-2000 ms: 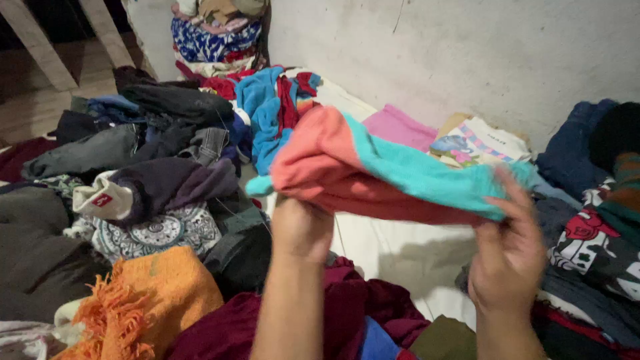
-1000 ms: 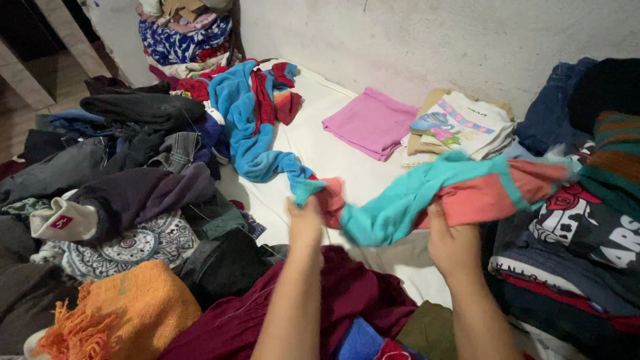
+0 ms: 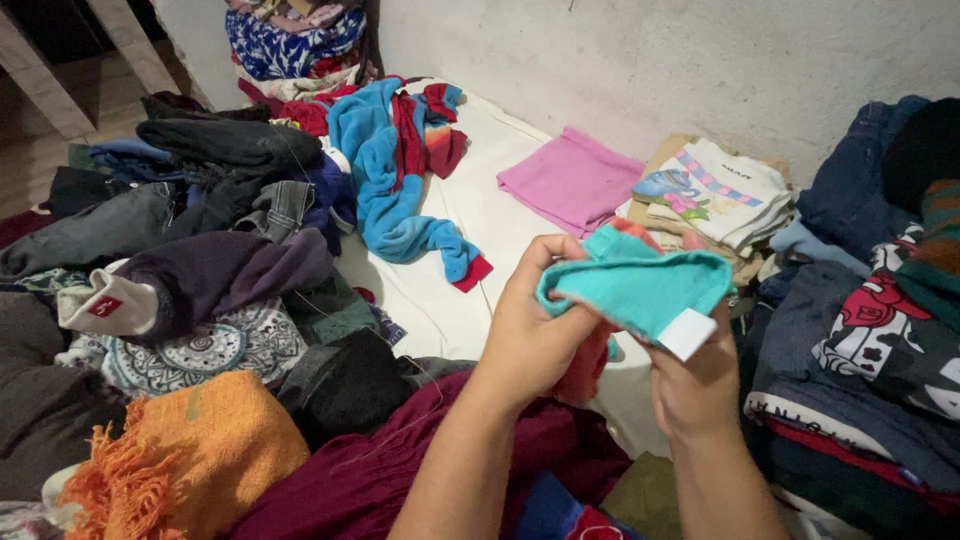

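A turquoise and coral fabric garment (image 3: 637, 281) is held up between my two hands, right of the middle of the view. My left hand (image 3: 536, 326) grips its left end, the thumb inside a turquoise edge. On the other end is my right hand (image 3: 694, 379), partly hidden behind the cloth near a white tag (image 3: 686, 334). A coral part hangs down between the wrists. Behind the garment lie a folded pink cloth (image 3: 570, 180) and a stack of folded light clothes (image 3: 709, 187). A blue and red fleece garment (image 3: 382, 180) lies loose to the left.
Heaped dark clothes (image 3: 225, 195) cover the left side, with an orange fringed knit (image 3: 217, 442) in front. Maroon cloth (image 3: 420, 457) lies beneath my forearms. Folded clothes (image 3: 810, 345) are piled at the right. A pale wall (image 3: 637, 67) stands behind the white sheet (image 3: 420, 307).
The garment was stretched out sideways between my hands; now it is bunched up, with its turquoise edge and white tag facing me. My left hand has moved right, closer to my right hand.
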